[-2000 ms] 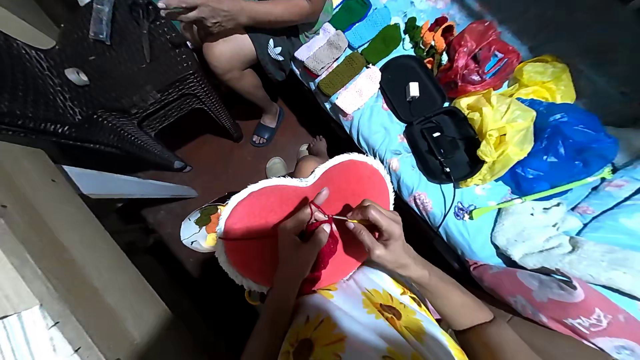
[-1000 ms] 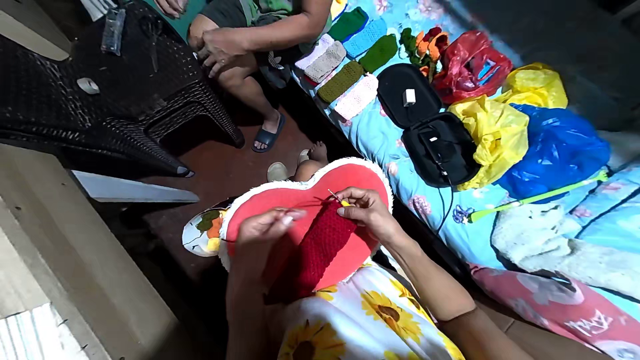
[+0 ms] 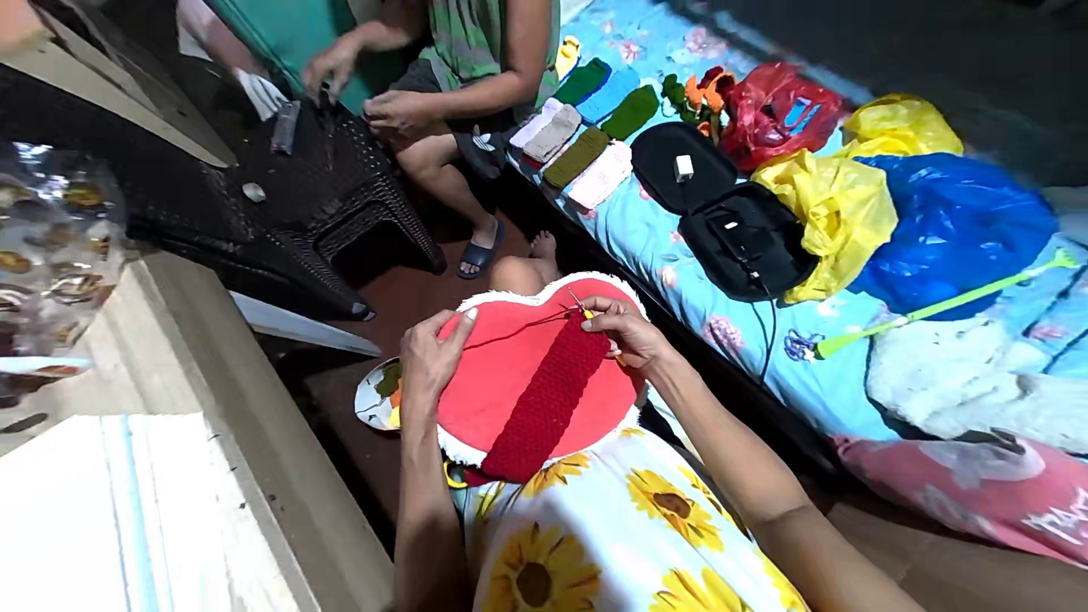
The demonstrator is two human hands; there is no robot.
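A red heart-shaped cushion with white fringed trim (image 3: 493, 365) lies on my lap. Across it stretches a dark red crocheted strip (image 3: 544, 408). My right hand (image 3: 625, 331) grips a crochet hook (image 3: 586, 310) with a yellow handle at the strip's upper end. A dark red yarn strand (image 3: 518, 327) runs from that end toward the left edge of the cushion. My left hand (image 3: 433, 348) rests on the cushion's left edge, thumb on top, its other fingers partly hidden.
Another person (image 3: 459, 93) sits ahead beside a black woven plastic table (image 3: 331, 195). On the bed at right lie crocheted pieces (image 3: 576, 157), an open black case (image 3: 739, 238), plastic bags (image 3: 952, 229) and a green stick (image 3: 943, 302). A wooden ledge (image 3: 221, 408) borders my left side.
My left hand has moved left, away from the hook, to the cushion's edge. The crocheted strip, bunched under my hands two seconds ago, now lies extended. The other person's hands have moved.
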